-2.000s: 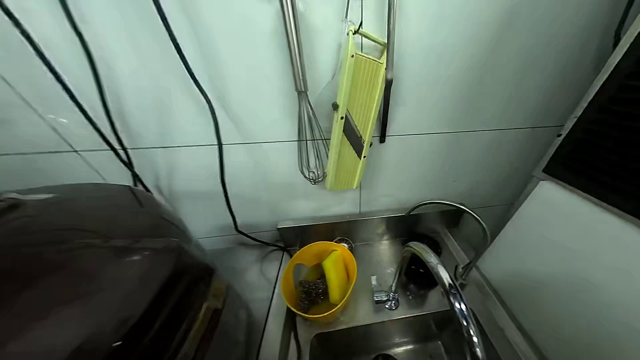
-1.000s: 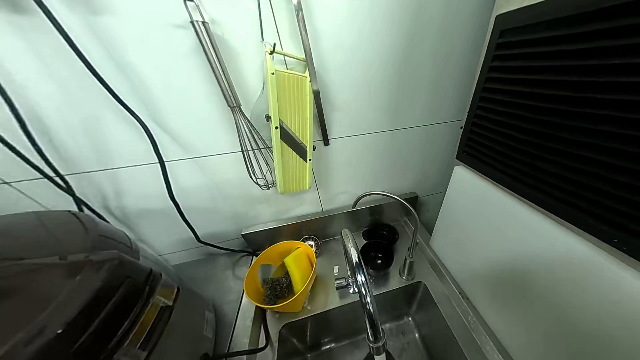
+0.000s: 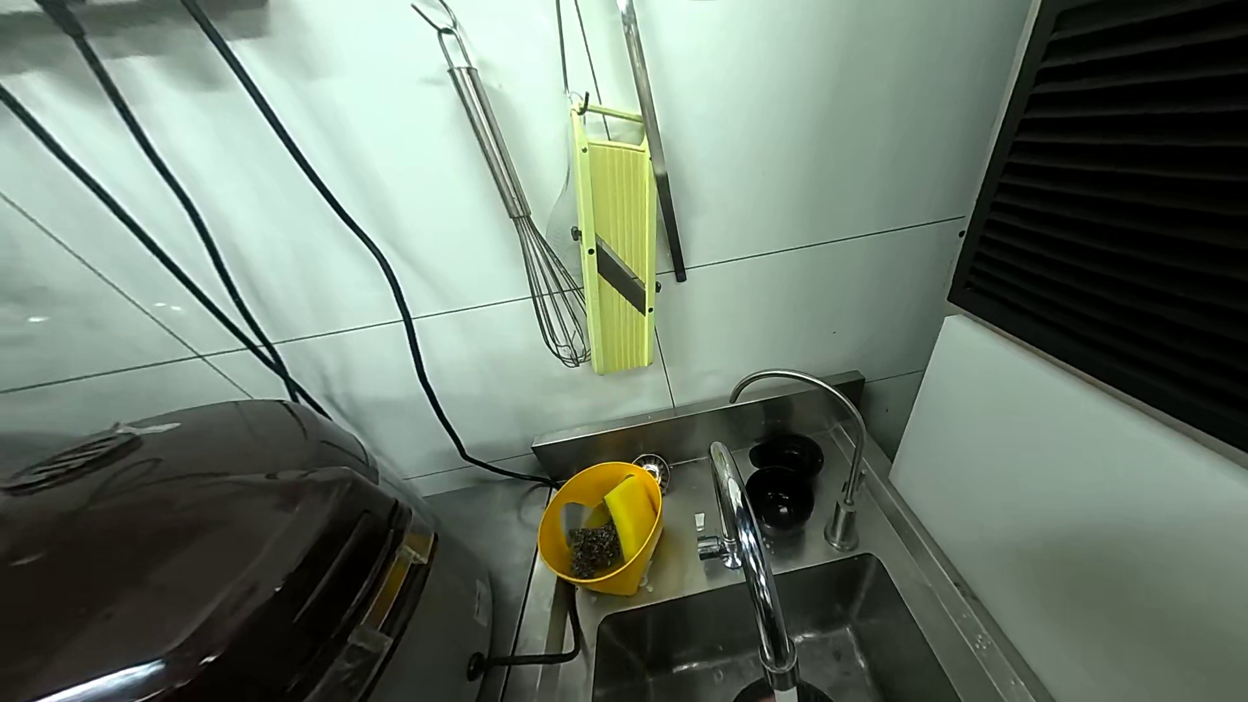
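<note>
Neither of my hands is in view. A yellow plastic container (image 3: 616, 582) stands behind the sink's left corner, holding a yellow sponge (image 3: 632, 515) and a dark scouring pad (image 3: 595, 550). Over the stainless steel sink (image 3: 673, 648) arches a chrome faucet (image 3: 751, 551), and part of a dark round object shows beneath its spout. Behind it sit black bowls (image 3: 780, 499), beside a thin curved tap (image 3: 844, 522). On the wall hang a wire whisk (image 3: 497, 156), a pale green mandoline slicer (image 3: 619, 253) and a long metal utensil (image 3: 655, 146).
A large dark-lidded appliance (image 3: 195, 546) fills the lower left, with a black cord beside it. More black cables (image 3: 361, 229) run down the wall. At the right are a black louvred panel (image 3: 1121, 205) and a white panel (image 3: 1063, 487) below it.
The view has swung toward the right and down, bringing more of the sink, the black bowls and the louvred panel into sight. A dark round object now shows under the faucet spout.
</note>
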